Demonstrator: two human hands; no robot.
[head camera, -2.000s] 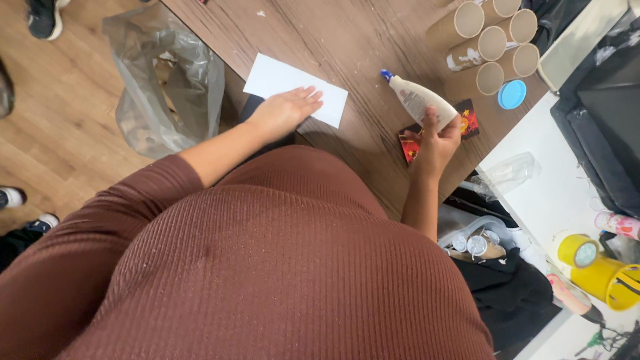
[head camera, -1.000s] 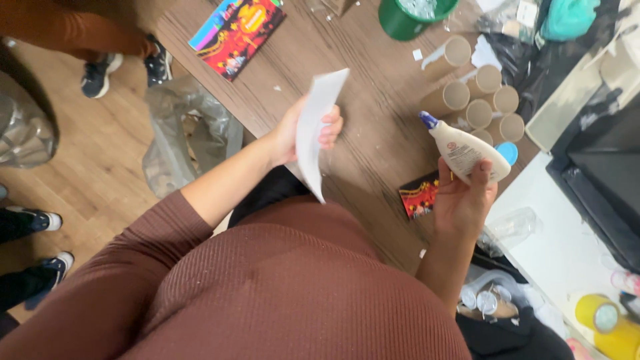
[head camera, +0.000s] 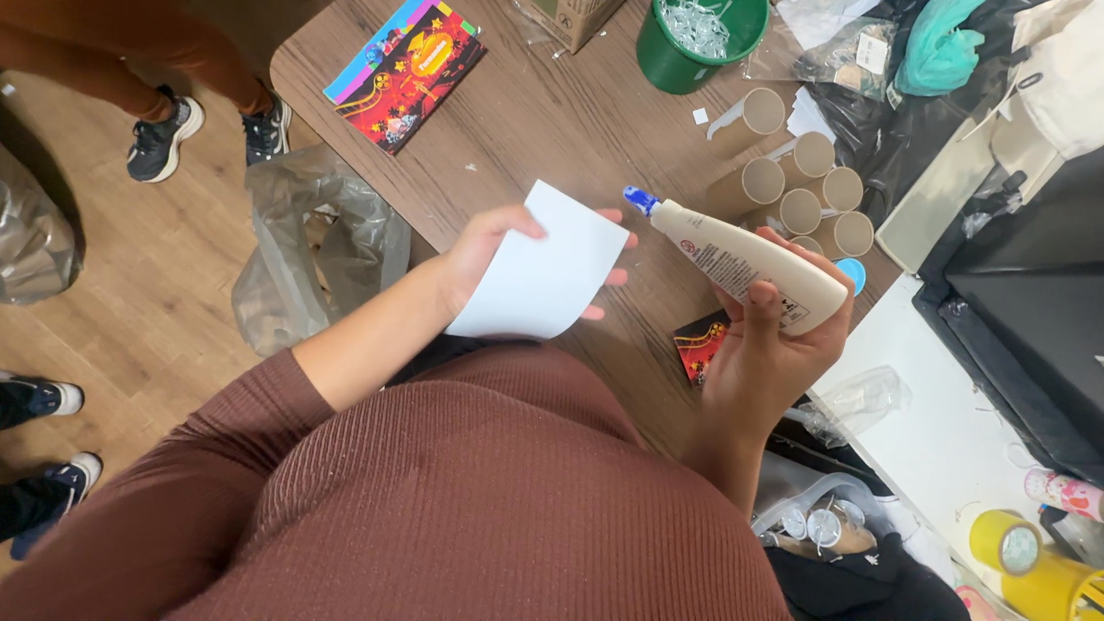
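Note:
My left hand (head camera: 483, 254) holds a white sheet of paper (head camera: 552, 267), thumb on its face and fingertips showing past its right edge. The sheet bends slightly at its lower end. My right hand (head camera: 772, 336) grips a white glue bottle (head camera: 746, 259) with a blue tip, which points up and left toward the sheet without touching it. Behind the right hand, a red and black printed card (head camera: 700, 348) lies on the wooden table (head camera: 526, 112), partly hidden. Several cardboard tubes (head camera: 762, 181) stand beyond the bottle.
Larger printed sheets (head camera: 405, 73) lie at the table's far left. A green bucket of shredded material (head camera: 677, 65) and a cardboard box (head camera: 565, 21) stand at the back. A plastic bag (head camera: 302, 250) is beside the table; another person's shoes (head camera: 164, 134) are on the floor.
My left hand has lifted the sheet off the table, where it lay flat two seconds ago, and since turned its face toward the view. My right hand still holds the bottle. The view has shifted.

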